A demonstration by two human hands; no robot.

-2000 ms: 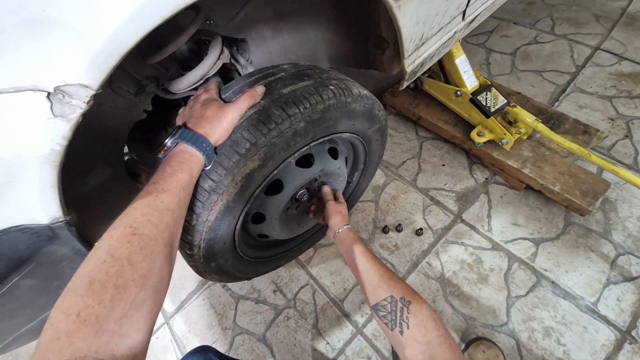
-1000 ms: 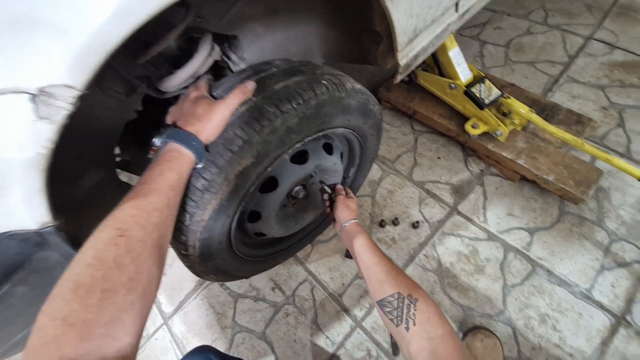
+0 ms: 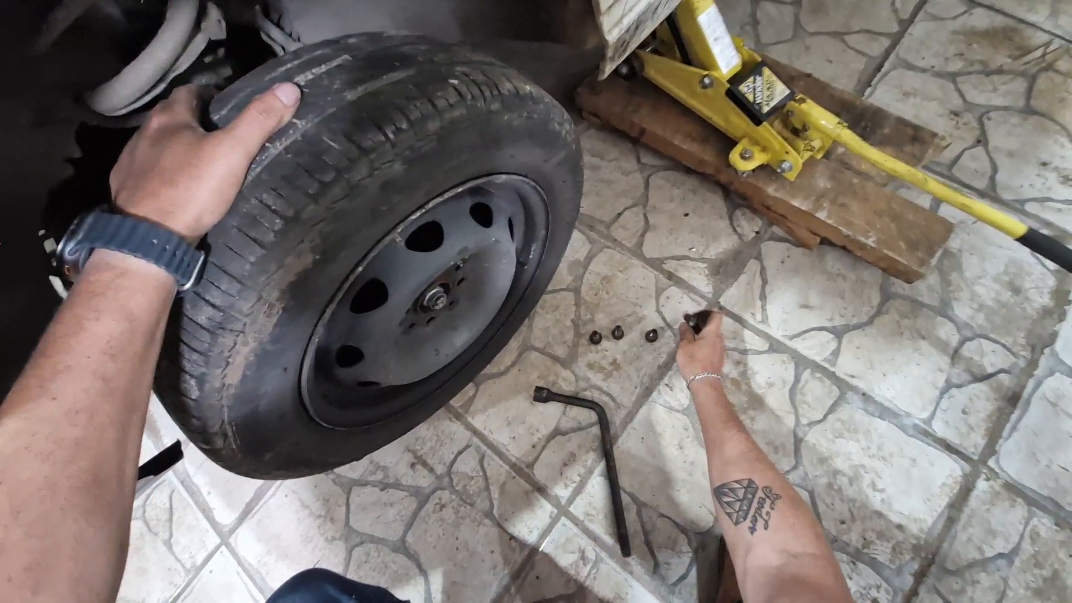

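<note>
My left hand [image 3: 197, 159] rests on the tread of the tire [image 3: 394, 126], its thumb pointing along the top. The steel wheel rim [image 3: 469, 310] faces me, with a hub at its centre and small bolt holes around it. My right hand [image 3: 702, 339] is low over the tiled floor, its fingers closed on a small dark object, seemingly a wheel bolt [image 3: 696, 320]. Just left of that hand, several dark wheel bolts [image 3: 618, 332] lie on the tiles. An L-shaped lug wrench [image 3: 610, 452] lies on the floor between the wheel and my right forearm.
A yellow floor jack [image 3: 720, 92] stands at the upper right on wooden planks [image 3: 863, 218], under the car's sill [image 3: 628, 33]. Its handle [image 3: 930, 180] reaches to the right edge. A suspension spring [image 3: 151, 67] shows in the dark wheel well. My knee [image 3: 335, 586] is at the bottom edge.
My right hand has moved from the wheel's centre out to the floor beside the loose bolts. My left hand has stayed on the tire. The view has shifted, and the lug wrench now shows.
</note>
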